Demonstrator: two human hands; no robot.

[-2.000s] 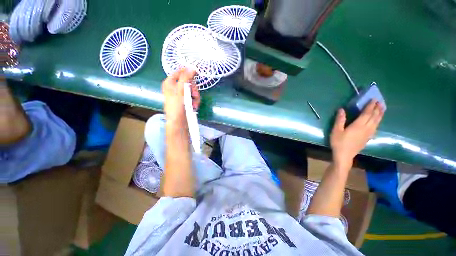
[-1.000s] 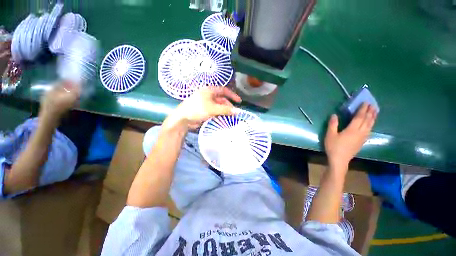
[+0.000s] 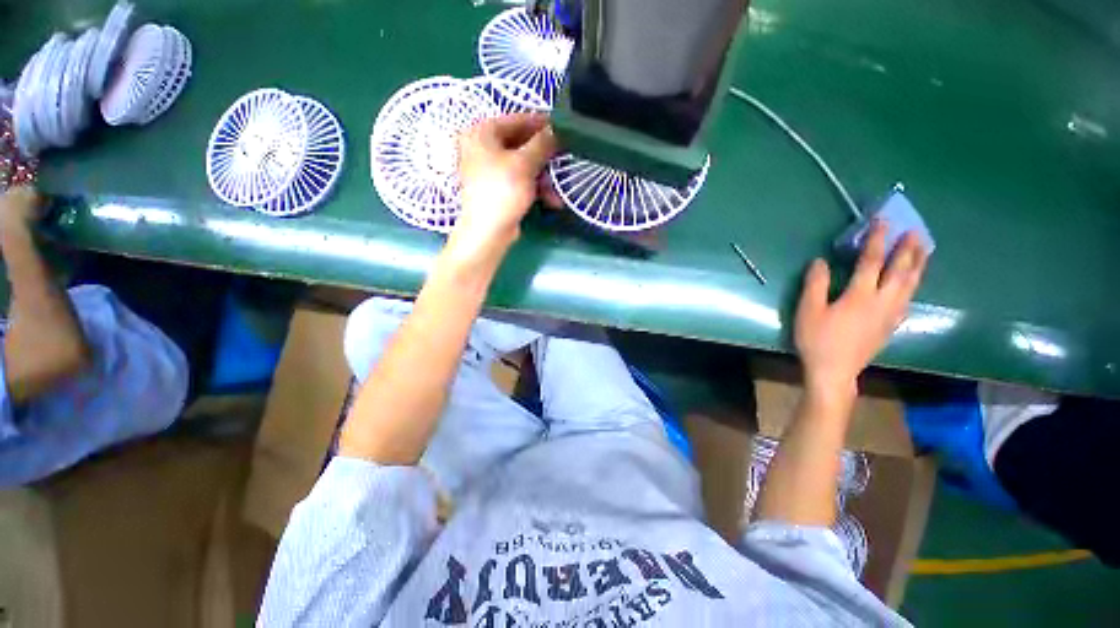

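A white fan grille [image 3: 630, 196] lies under the dark head of the bench press [image 3: 651, 92], its back part hidden by the head. My left hand [image 3: 504, 172] is at the grille's left edge, fingers bent and thumb side towards the press; it seems to hold the rim. My right hand [image 3: 860, 301] rests with its fingers on the pale blue-grey hand switch [image 3: 903, 223]. Several overlapping grilles [image 3: 418, 153] lie just left of the press, partly behind my left hand. Another grille [image 3: 516, 47] lies behind them.
Two overlapping grilles [image 3: 273, 150] lie further left. Stacked grilles [image 3: 62, 92] stand at the far left by a co-worker's arm [image 3: 43, 294]. A thin pin [image 3: 748, 263] lies on the green bench [image 3: 983, 147]. Open cartons [image 3: 903, 515] are below the bench edge.
The grille has moved from above my lap to under the press head, with my left hand following forward. A second grille now overlaps the single one at left. My right hand stays on the switch.
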